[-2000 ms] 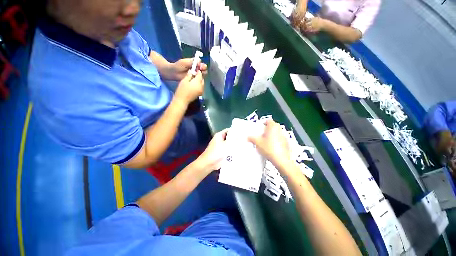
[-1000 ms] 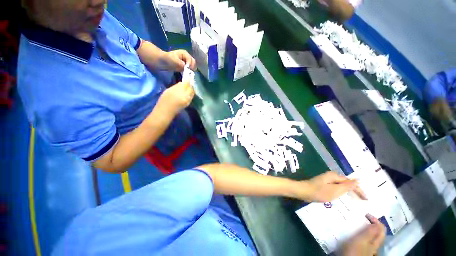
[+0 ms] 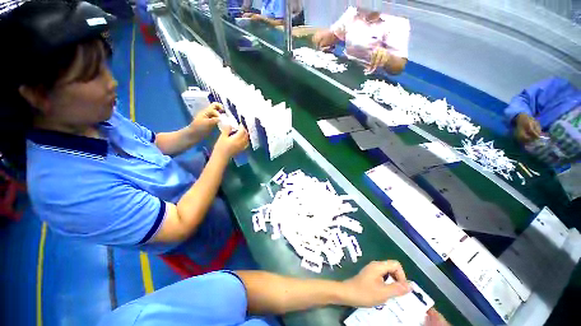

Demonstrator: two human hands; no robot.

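Observation:
A white retail box (image 3: pixel 382 315) is at the bottom edge of the view, partly cut off, with a dark slot showing near its upper right corner. My left hand (image 3: pixel 376 283) is curled with its fingertips at the box's top edge; a small white bit shows between the fingers. My right hand (image 3: pixel 436 318) is mostly cut off by the bottom edge; only part of it shows at the box's right side, so its grip is hidden. A heap of loose white hang tabs (image 3: pixel 309 219) lies on the green bench (image 3: pixel 251 239), beyond my left forearm.
A pale edge rail (image 3: pixel 376 219) separates bench and belt. Boxes (image 3: pixel 439 232) lie overlapping on the belt. Upright boxes (image 3: pixel 277 130) stand in a row. A worker in light blue (image 3: pixel 95 184) sits close at left; others sit across, beside white piles (image 3: pixel 423 108).
The view has shifted, so the tab heap sits lower and more of the line shows. My left hand has gone from lying flat on a box to curled fingers at a box's top edge.

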